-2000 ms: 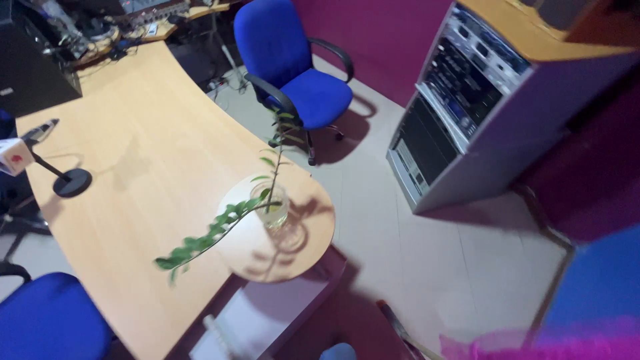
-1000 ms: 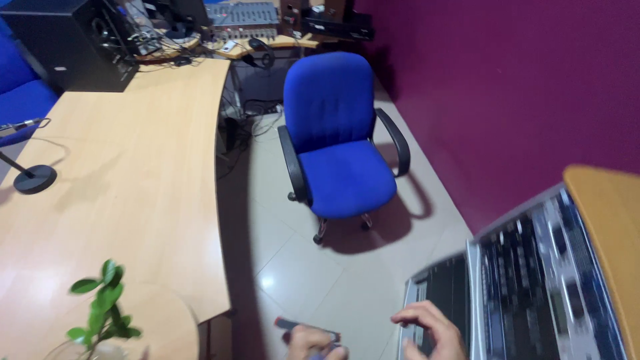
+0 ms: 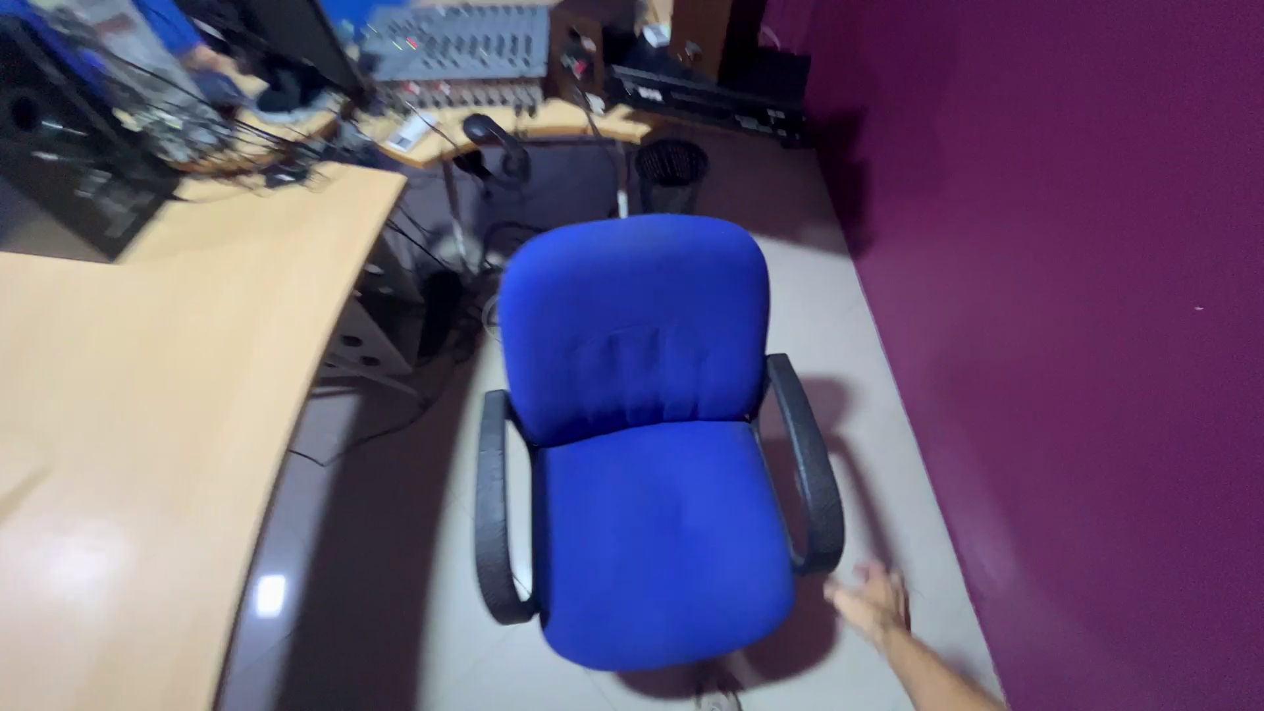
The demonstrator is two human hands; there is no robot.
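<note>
A blue office chair (image 3: 662,533) with black armrests stands in the middle of the view and faces me. My right hand (image 3: 874,602) is at the lower right, just below the front end of the chair's right-side armrest (image 3: 812,464). Its fingers are spread and somewhat blurred, and nothing shows in them. A gap seems to lie between the hand and the armrest. My left hand is out of the frame.
A light wood desk (image 3: 197,395) fills the left, with a black speaker (image 3: 79,148) on it. An audio mixer (image 3: 454,49) rests on a desk at the back, near a mesh waste bin (image 3: 671,173). Cables (image 3: 385,430) trail on the floor. A purple wall (image 3: 1066,346) borders the right.
The view has moved closer to the chair. Both hands showed at the bottom one second ago; now only the right one does, near the armrest. The plant and the equipment rack have left the view.
</note>
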